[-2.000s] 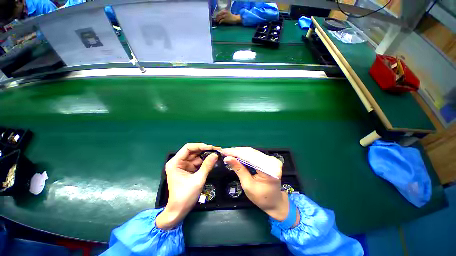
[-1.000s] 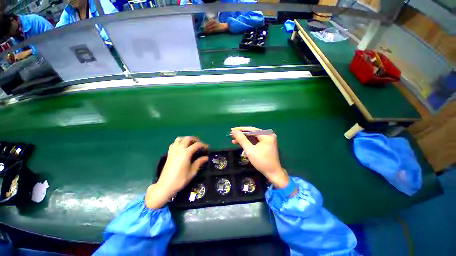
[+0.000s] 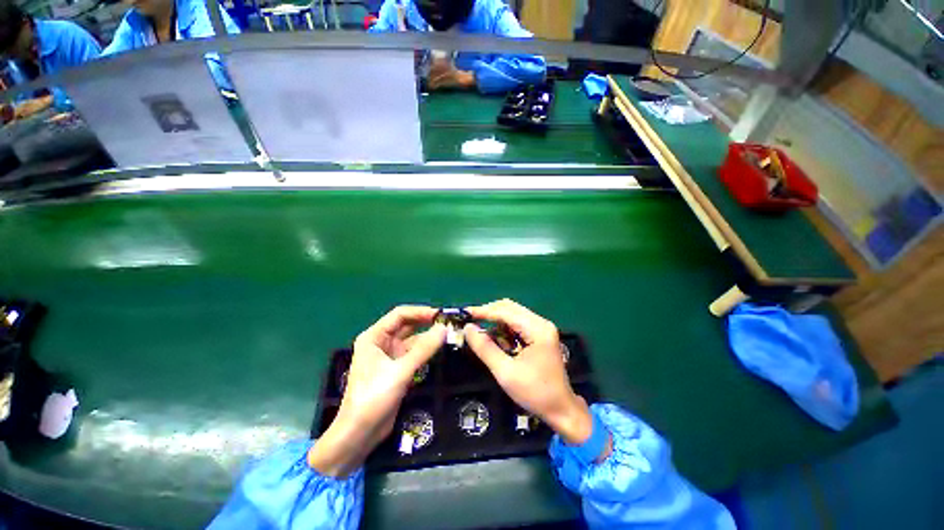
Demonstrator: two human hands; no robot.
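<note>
A black compartment tray (image 3: 445, 422) lies on the green bench under my hands, with round modules in its pockets. One module (image 3: 474, 417) sits in the front row's middle. My left hand (image 3: 388, 373) and my right hand (image 3: 523, 362) meet above the tray's back row. Their thumbs and forefingers grip a small round module (image 3: 452, 319) between them, with a white tab (image 3: 453, 336) on its near side. The tweezers cannot be made out. My hands hide part of the back row.
A black parts box (image 3: 12, 388) and white scrap (image 3: 59, 412) are at left. A blue cloth (image 3: 795, 362) lies at right below a shelf with a red basket (image 3: 766, 178). Pale panels (image 3: 321, 109) stand beyond the belt, with people in blue behind.
My hands were apart a second ago, the right one holding tweezers away from the tray. They have come together over the tray and now hold a module. The camera view has shifted.
</note>
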